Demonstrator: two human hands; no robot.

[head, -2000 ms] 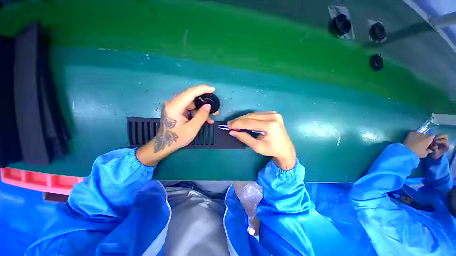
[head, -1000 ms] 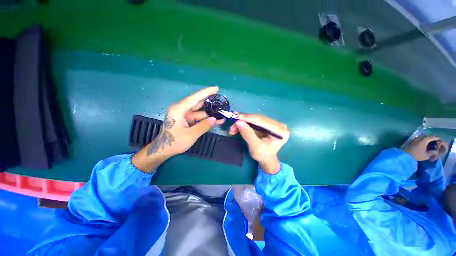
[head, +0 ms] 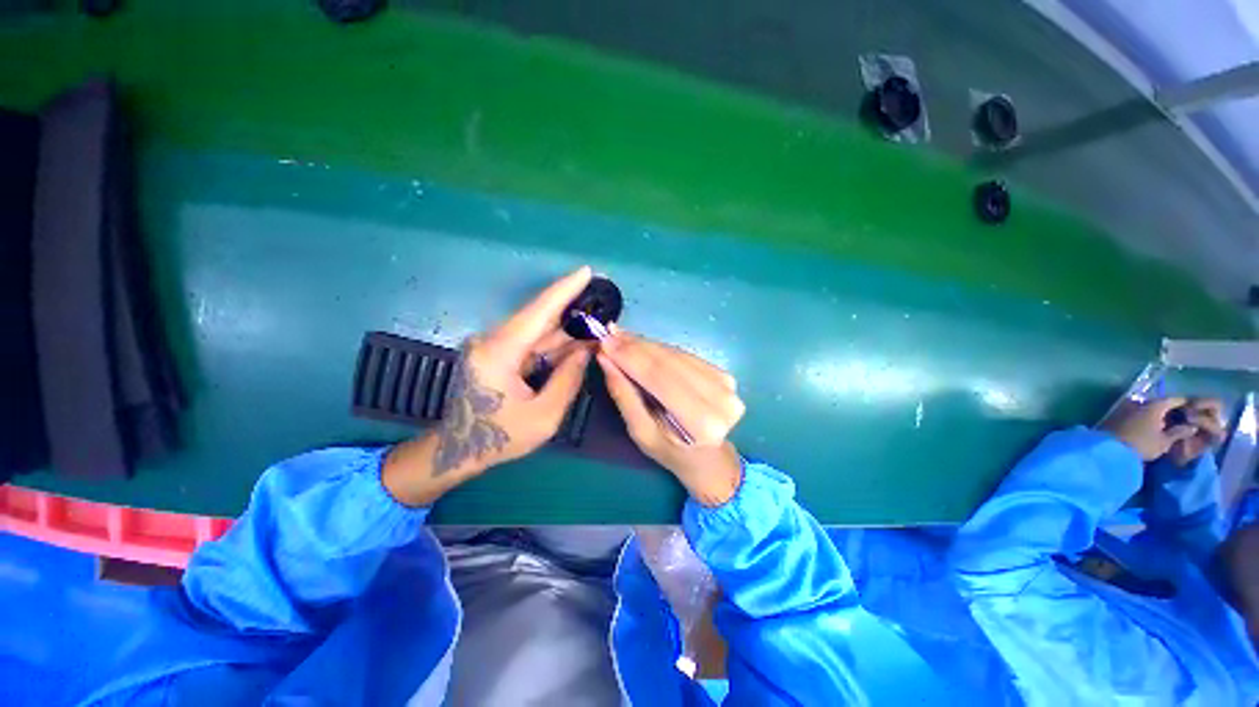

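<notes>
My left hand (head: pixel 518 394) holds a round black unit (head: pixel 597 297) between thumb and fingers, above the bench. My right hand (head: pixel 677 401) grips dark tweezers (head: pixel 652 394), whose bright silver tips touch the face of the unit. Any small part at the tips is too small to tell. A dark slotted foam tray (head: pixel 401 376) lies on the green bench under my hands. My left hand and wrist cover its middle, and my right hand partly hides its right end.
Dark foam strips (head: pixel 76 276) stand at far left, above a red bin (head: pixel 118 528). Round black units (head: pixel 993 202) lie at upper right, two on clear film (head: pixel 895 100). Another black unit (head: pixel 352 7) is at the top edge. A person's hands (head: pixel 1167 425) work at right.
Since the first frame, the tweezers have moved from the foam tray to the black unit and stayed there. Both hands now sit closer together. The units at upper right have shifted slightly left.
</notes>
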